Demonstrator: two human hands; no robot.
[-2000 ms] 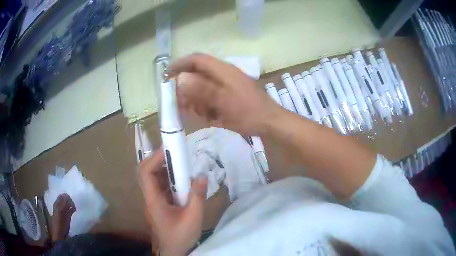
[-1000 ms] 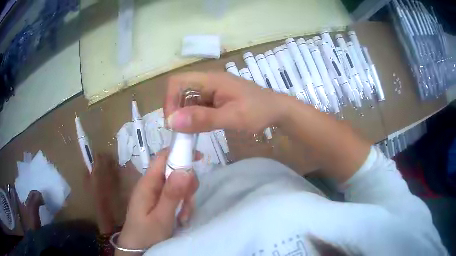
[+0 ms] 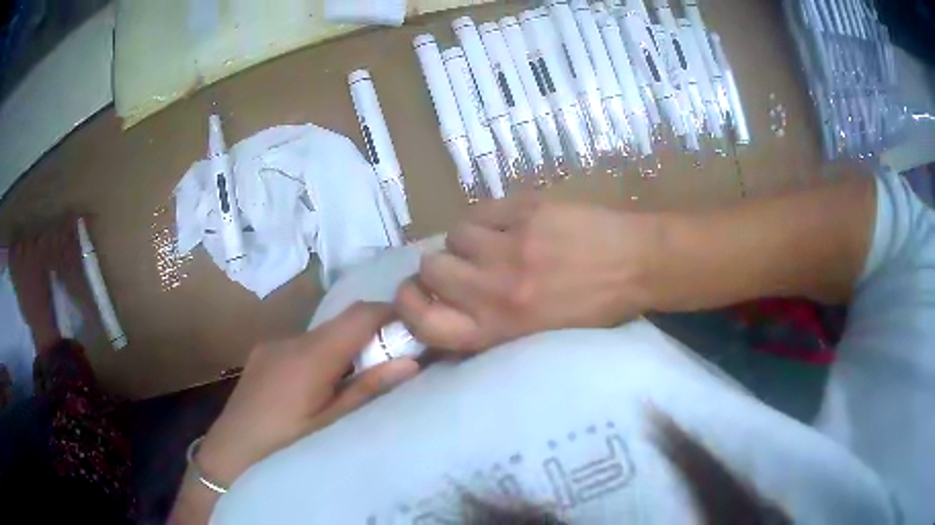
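A white pen-shaped device (image 3: 385,347) is held close to my body, mostly hidden by my hands. My left hand (image 3: 297,385) is closed around its lower part. My right hand (image 3: 513,272) is closed over its other end; whether a cap is under the fingers cannot be seen. A crumpled white cloth (image 3: 277,179) lies on the brown bench in front, with another pen-shaped device (image 3: 222,195) on top of it. One more capped device (image 3: 378,144) lies beside the cloth's right edge.
A row of several white devices (image 3: 533,87) lies at the back right of the cardboard bench (image 3: 308,87). Clear plastic packing with pens (image 3: 846,82) is at the far right. A pale yellow sheet (image 3: 195,51) is at the back left. Another person's hand (image 3: 36,272) is by a device (image 3: 99,287) at left.
My hands and the held device have come down against my body, and my right hand now covers the device's end. The other person's hand has moved left. The view has shifted.
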